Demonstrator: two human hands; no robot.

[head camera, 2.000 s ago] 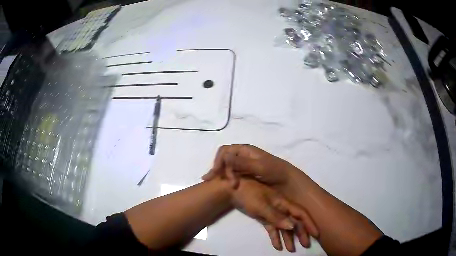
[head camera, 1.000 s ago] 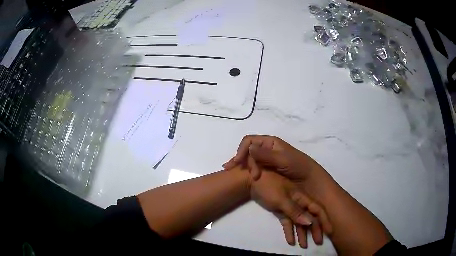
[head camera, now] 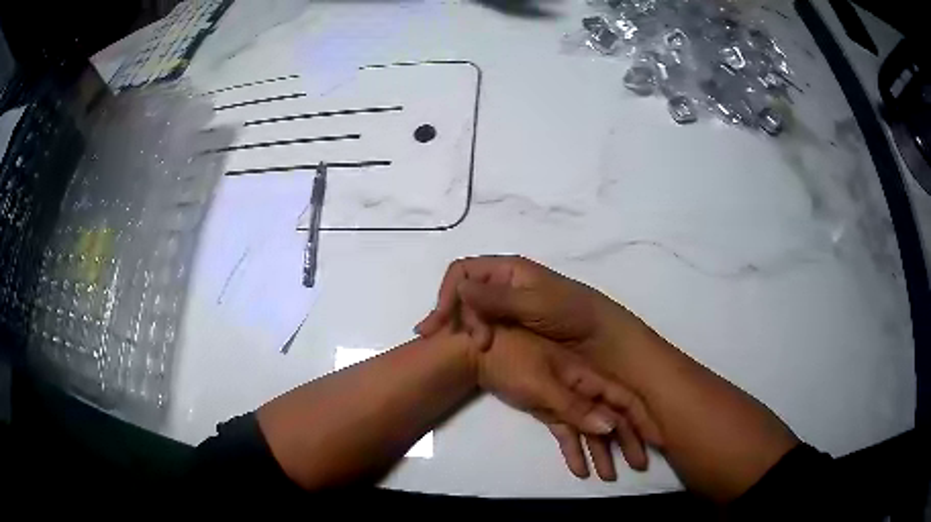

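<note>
A pen (head camera: 313,229) lies on the pale lilac paper sheet (head camera: 240,270), its upper end at the lowest printed bar. Both bare hands are crossed in front of me, to the right of the pen and not touching it. My right hand (head camera: 521,296) is closed around my left wrist. My left hand (head camera: 561,403) extends to the lower right beneath it, holding nothing, its fingers slightly spread and partly overlapped by the right forearm. The writing on the sheet is too faint to read.
Clear plastic trays (head camera: 128,265) cover the left side. Another pale sheet (head camera: 347,46) lies at the far side. Shiny clear pieces (head camera: 679,107) are piled far right. The table (head camera: 653,336) has a printed outline, a dark edge and a light reflection. A blurred dark shape shows at the top edge.
The view has shifted, first one way and then back, so things on the table shift in the picture. A dark shape has appeared at the top edge. My hands keep the same crossed hold.
</note>
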